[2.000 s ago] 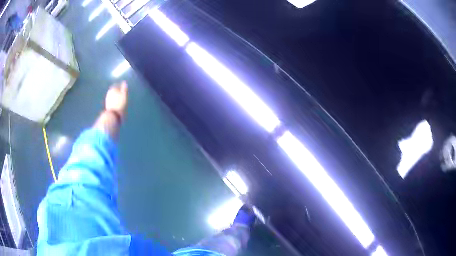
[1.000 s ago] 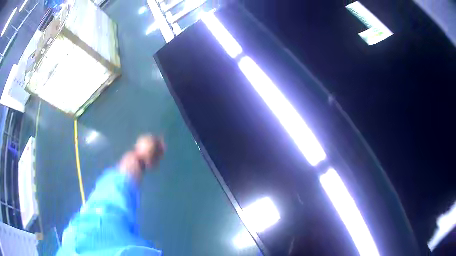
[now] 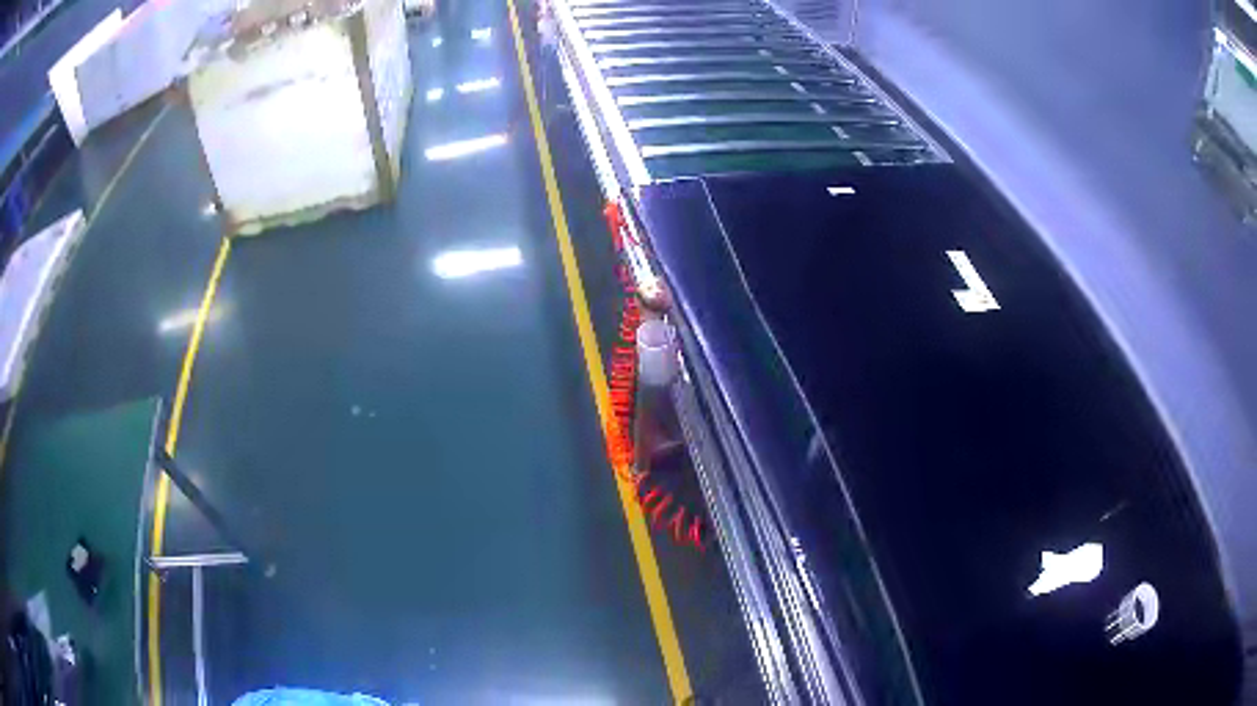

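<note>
No hand shows in the head view now; only a bit of blue clothing shows at the bottom edge. A large glossy black panel lies on the line at the right, with white stickers on it. A silver side rail runs along its left side. A bright red coiled hose hangs beside the rail. A whitish round cup sits at the rail near the coil.
Conveyor rollers extend beyond the panel's far end. A pale crate stands on the green floor at upper left. A green-topped bench is at lower left. Yellow lines run along the floor.
The view has swung, bringing the rollers, red coil, side rail and bench into sight. My left forearm and hand, seen over the floor before, have left the picture.
</note>
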